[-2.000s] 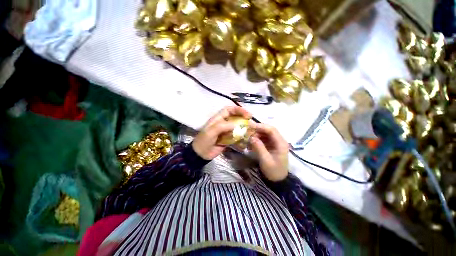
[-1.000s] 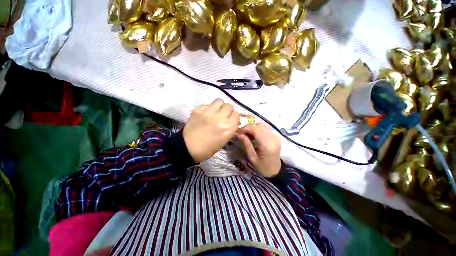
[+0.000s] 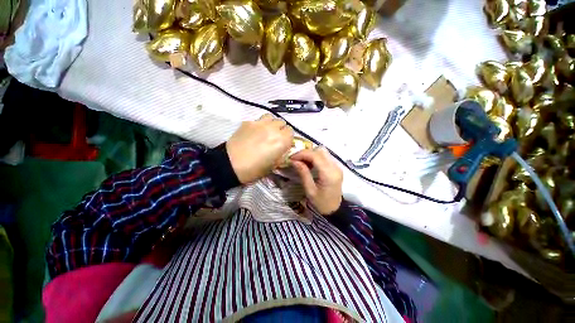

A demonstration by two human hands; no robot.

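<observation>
A small gold piece (image 3: 299, 146) with a pale part shows between my two hands, over the lap at the table's front edge. My left hand (image 3: 260, 150) is closed around its left side, back of the hand up, and hides much of it. My right hand (image 3: 320, 179) pinches its right side with thumb and fingers. Both hands are bare. Plump gold ornaments (image 3: 277, 44) lie piled on the table beyond the hands.
A black cord (image 3: 391, 186) crosses the table, with black snips (image 3: 296, 106) beside it. A white strip (image 3: 382, 137) lies right of them. A teal glue gun (image 3: 482, 148) rests in a grey-white holder (image 3: 445, 125). More gold ornaments are at right; a white cloth (image 3: 46, 40) at left.
Since two seconds ago, my left hand has turned from fingertip hold to closed over the gold piece, hiding more of it. The view has shifted; the loose gold heap at lower left is now mostly covered.
</observation>
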